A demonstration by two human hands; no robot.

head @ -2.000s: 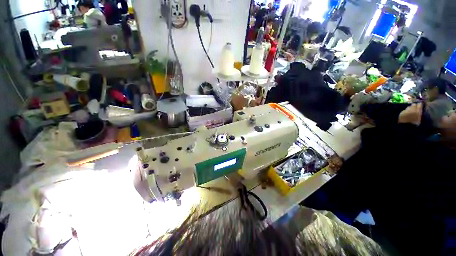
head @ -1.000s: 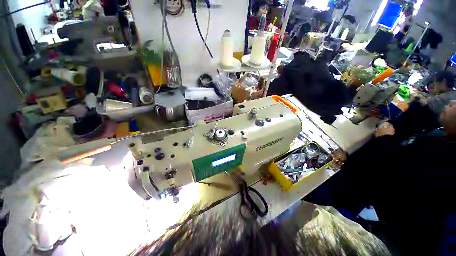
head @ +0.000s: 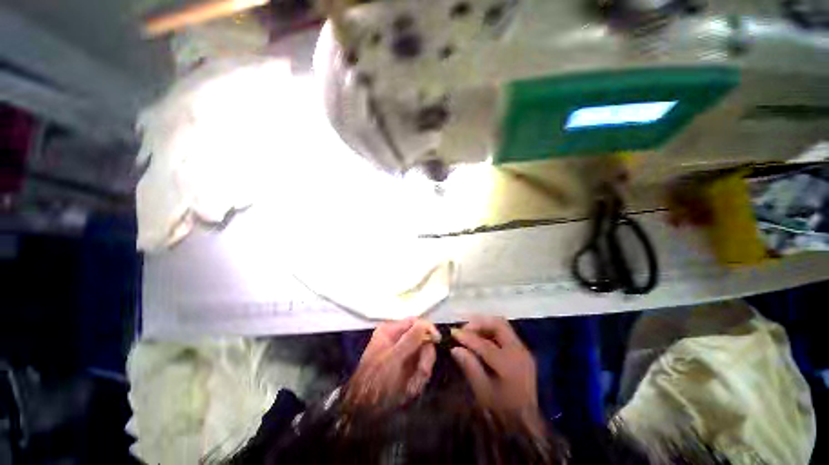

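My left hand point(head: 393, 361) and my right hand point(head: 498, 361) are close together just below the table's front edge, fingers bent and fingertips nearly touching. A small dark spot shows between the fingertips; blur hides whether it is a held thing. A white fabric piece point(head: 425, 295) lies on the table edge just above my hands. The cream sewing machine head point(head: 454, 54), with a green panel point(head: 536, 118), is above. Lamp glare washes out the needle area. More white fabric point(head: 182, 173) is piled left of the machine.
Black-handled scissors point(head: 611, 259) lie right of the needle area. A yellow parts box point(head: 734, 220) is farther right. A printed scale runs along the table's front edge point(head: 518, 304). Cream fabric hangs below the table at left point(head: 200, 386) and right point(head: 727, 381).
The view has swung down and closer to the table front. Both my hands are now in the picture; before, neither showed. The room and the other person have left the view.
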